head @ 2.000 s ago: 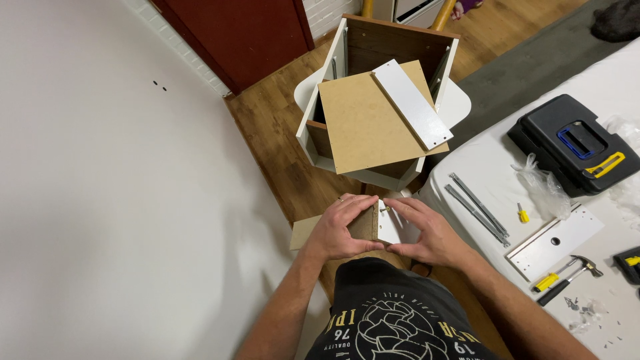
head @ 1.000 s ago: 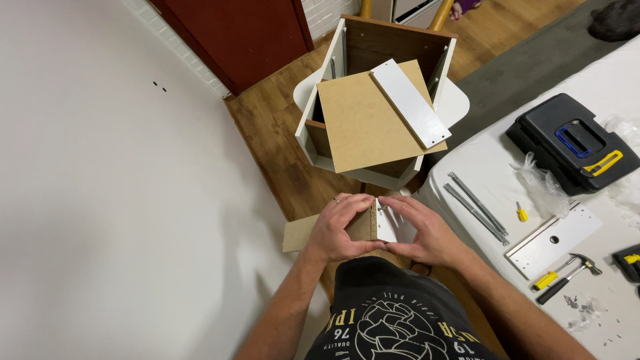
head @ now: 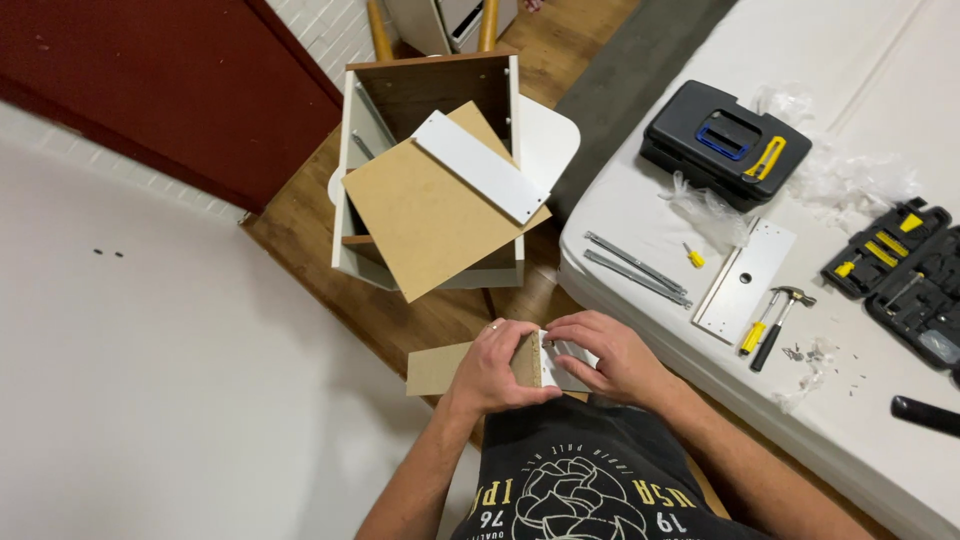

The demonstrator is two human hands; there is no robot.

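Two boards are held in front of my dark T-shirt. My left hand point(head: 501, 369) grips a particleboard panel point(head: 436, 369), its thumb and fingers around the raw edge where it meets a white board point(head: 555, 367). At that white board is my right hand point(head: 604, 356), with fingertips by a small metal fastener near its upper edge; whether they pinch the fastener is unclear. Ahead of my hands stands a white cabinet carcass point(head: 341, 217) with metal runners inside. A brown fiberboard sheet point(head: 420, 217) lies across it, and a white drawer board point(head: 480, 166) rests on the sheet.
On the white-covered bed at right are a black toolbox point(head: 675, 124) with a yellow utility knife point(head: 766, 159), drawer slides point(head: 637, 266), a white panel point(head: 761, 259), screwdrivers point(head: 752, 337), a claw hammer point(head: 772, 341), loose screws, plastic bags and an open tool case point(head: 885, 240). A white wall is at left.
My right hand's fingers have shifted at the white board, spreading near its upper edge. My left hand keeps its hold on the panel.
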